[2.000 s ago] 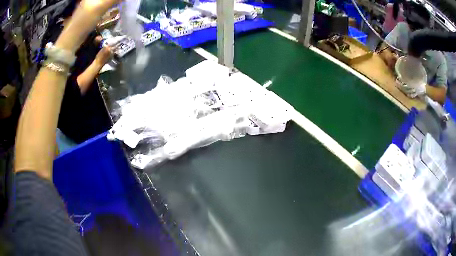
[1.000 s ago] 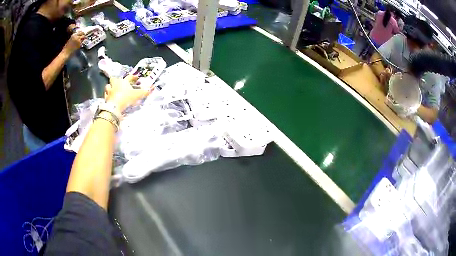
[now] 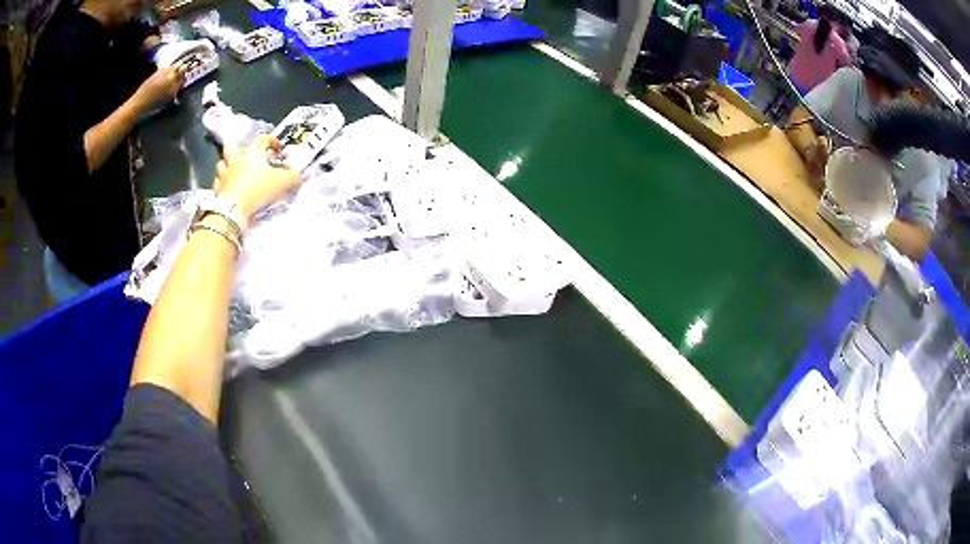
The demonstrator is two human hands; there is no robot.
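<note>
My left hand (image 3: pixel 255 179) reaches out at the upper left, with a band and bracelet on the wrist. Its fingers are on the near end of an open socket housing (image 3: pixel 307 135), whose coloured inner parts show. A bagged white cord (image 3: pixel 229 122) lies beside the housing. Behind and below my hand, white closed-face power strips (image 3: pixel 516 264) lie side by side, with cords in clear plastic bags (image 3: pixel 346 303) across the dark bench. My right hand is not in view.
A green conveyor (image 3: pixel 596 202) runs past a metal post (image 3: pixel 428 69). At right, a blue sheet (image 3: pixel 792 372) bears bagged white strips. A blue bin (image 3: pixel 64 393) is at lower left. One person handles an open housing at upper left; another holds a white round object at right.
My left hand has come down from the upper left onto the open housing. Over the last second it has barely moved. The view has shifted slightly.
</note>
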